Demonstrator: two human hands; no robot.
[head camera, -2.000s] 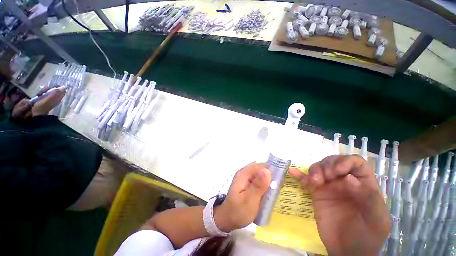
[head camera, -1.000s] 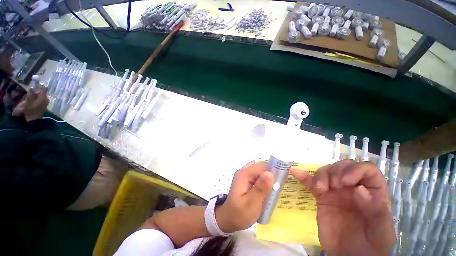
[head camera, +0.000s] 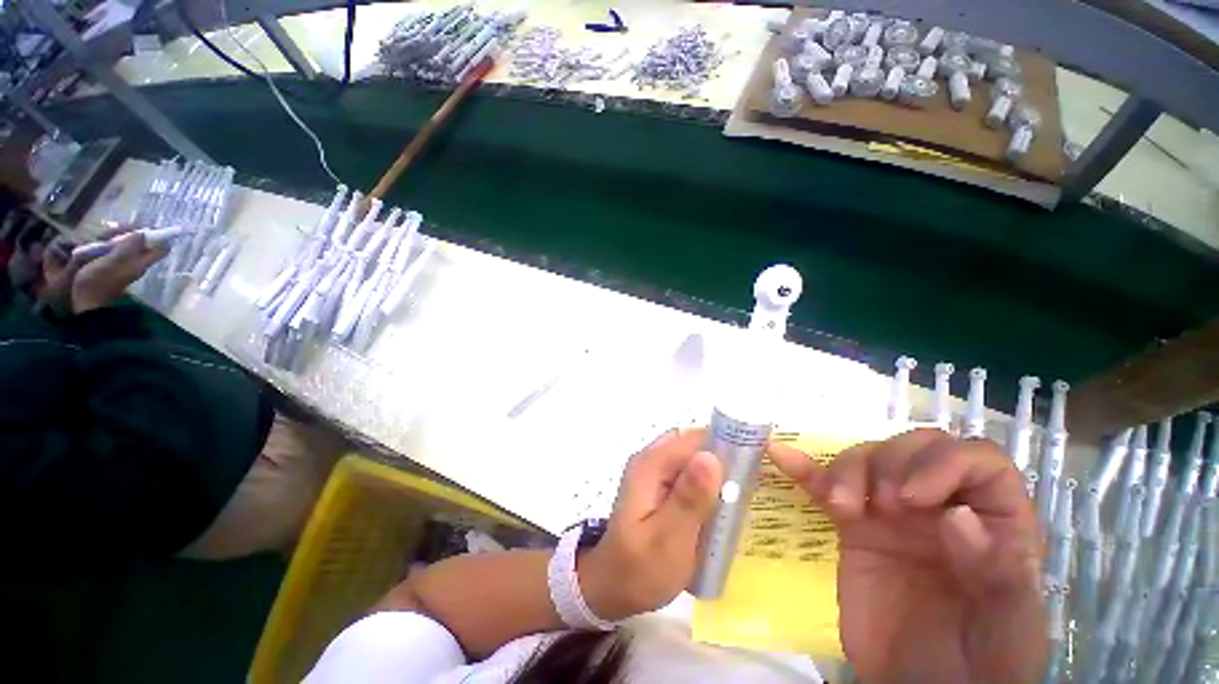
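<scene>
My left hand (head camera: 658, 524) is closed around the grey barrel of a slim device unit (head camera: 726, 515). The unit stands nearly upright, its round white head at the top over the green belt. My right hand (head camera: 936, 541) is raised just right of the barrel, its index fingertip at or very near the printed area on the barrel. The other fingers are bent; whether a label is at the fingertips cannot be seen. A yellow label sheet (head camera: 782, 548) with rows of small printed labels lies behind and below the barrel, partly hidden by both hands.
Rows of device units (head camera: 1056, 494) lie at the right, and a pile of units (head camera: 345, 278) lies left. A yellow crate (head camera: 314, 535) is at lower left. Beyond the green belt (head camera: 602, 187) is brown cardboard (head camera: 856, 120) with white parts. Another person's hand holds a unit at far left.
The held unit's head has shifted slightly left and its barrel has turned a little. My right hand stays close beside it. The other person at left has moved their hands and now holds a unit.
</scene>
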